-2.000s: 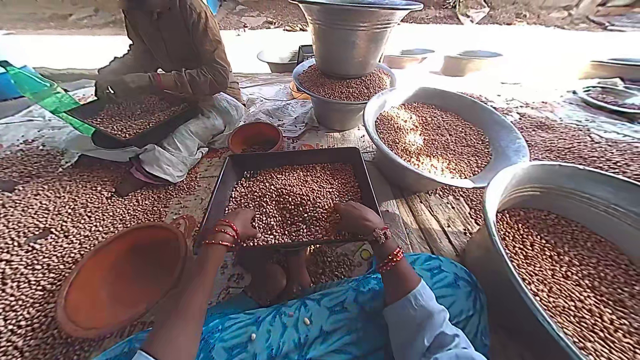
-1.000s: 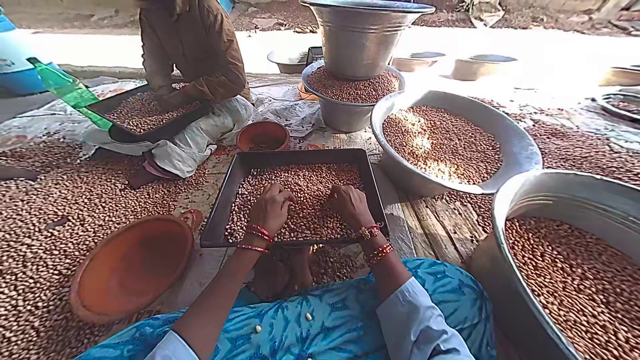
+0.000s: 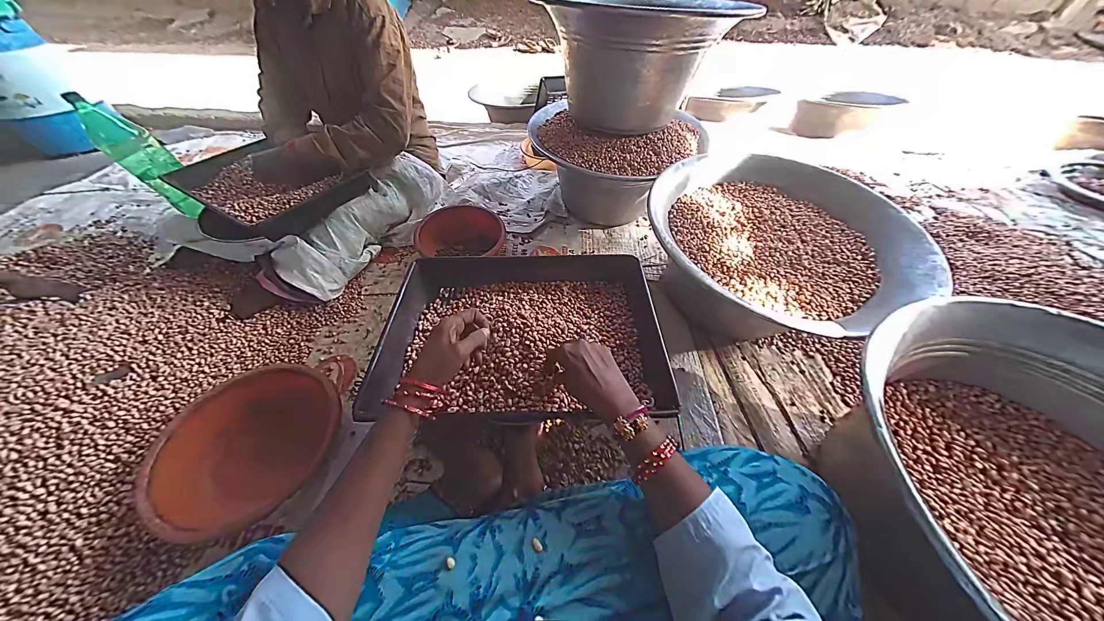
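Observation:
A dark rectangular tray (image 3: 658, 362) rests in front of me, its bottom covered with reddish-brown nuts or seeds (image 3: 535, 319) that look like shelled peanuts. Over the left part of the tray is my left hand (image 3: 450, 345), red bangles at its wrist, thumb and fingertips close together; whether a nut is between them is too small to tell. My right hand (image 3: 593, 376) is at the tray's near right part, fingers curled down at the nuts, with something small and dark by the fingertips. The near edge of the tray is above my feet.
An orange-brown basin (image 3: 237, 453) lies at the left by spread nuts (image 3: 103, 388). A small red bowl (image 3: 460, 231) stands beyond the tray. Metal basins of nuts (image 3: 914, 259) (image 3: 897, 345) stand at the right, stacked metal vessels (image 3: 638, 69) behind. A person (image 3: 345, 95) sits back left with another tray (image 3: 285, 222).
My left hand has lifted from the tray's near left side and moved further into it. My right hand has stayed near the right side, its fingers now more curled.

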